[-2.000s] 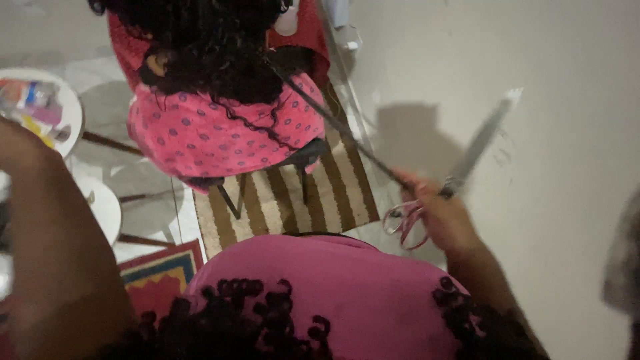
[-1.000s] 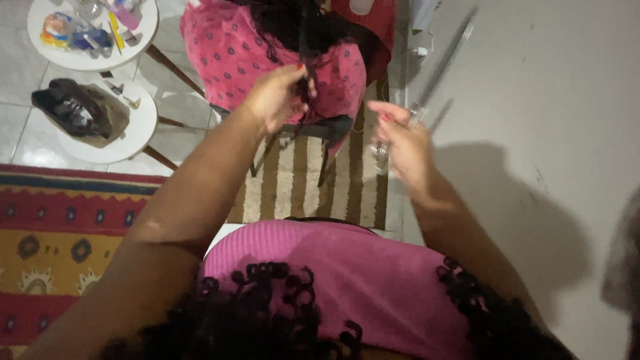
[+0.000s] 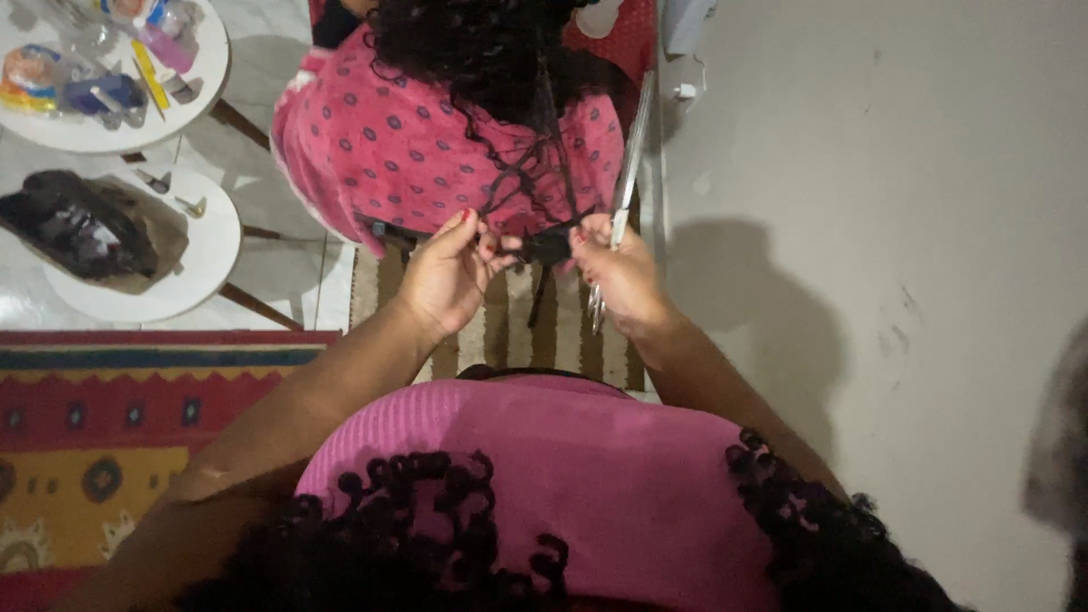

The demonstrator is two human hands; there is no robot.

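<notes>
A seated person's dark curly hair hangs over a pink patterned garment. My left hand pinches a thin strand of this hair between thumb and finger, left of the hanging lengths. Another strand runs down to the fingertips of my right hand, which also holds a pair of scissors against the palm. The scissors' long blades point up and away, and they look closed; the handles hang below the hand. The strands cross between the two hands.
Two round white stools stand at the left: the farther bears plastic packages and a yellow tool, the nearer a dark plastic bag. A pale wall rises close on the right. Patterned rug and striped mat lie below.
Two seconds ago my right hand held a strand stretched out to the right with the scissors; now it is nearer the garment. My left hand has come in to the hair. The view has shifted left.
</notes>
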